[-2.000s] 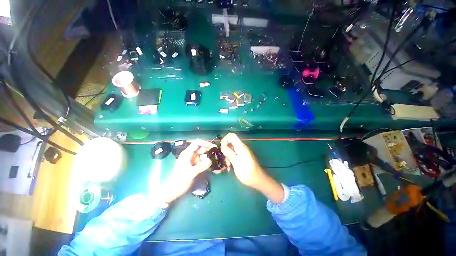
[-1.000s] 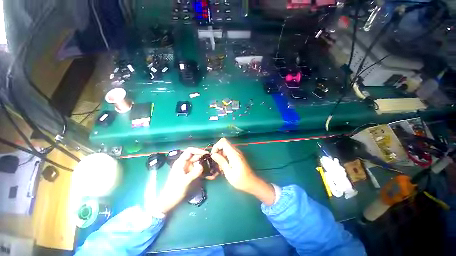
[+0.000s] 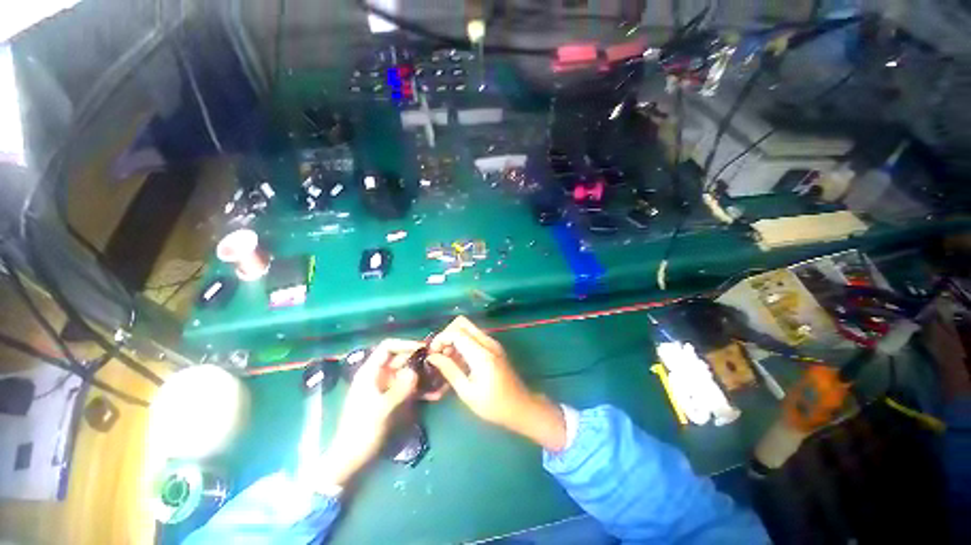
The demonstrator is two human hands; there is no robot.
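A small black rounded unit [image 3: 428, 373] is held between my two hands above the green mat, mostly hidden by the fingers. My left hand [image 3: 373, 396] grips its left side. My right hand [image 3: 481, 375] has thumb and fingertips closed at its upper right edge; whether they also hold a thin tool cannot be told. Another black unit [image 3: 409, 445] lies on the mat just below the hands. Two black discs with pale labels, one at the left [image 3: 317, 375] and one partly behind my left hand [image 3: 355, 360], lie on the mat.
A white crumpled bundle [image 3: 697, 383], yellow stick [image 3: 670, 394], brown block [image 3: 731, 365] and orange-bodied tool [image 3: 815, 399] lie right. A white round object [image 3: 197, 410] and green-centred spool [image 3: 177, 491] stand left. A copper-pink reel [image 3: 243, 256] and small silver and yellow parts [image 3: 458, 256] lie on the raised green surface.
The camera view has tilted and shifted, so the bench appears lower and further left. Both hands still hold the black unit together, with slight finger movement.
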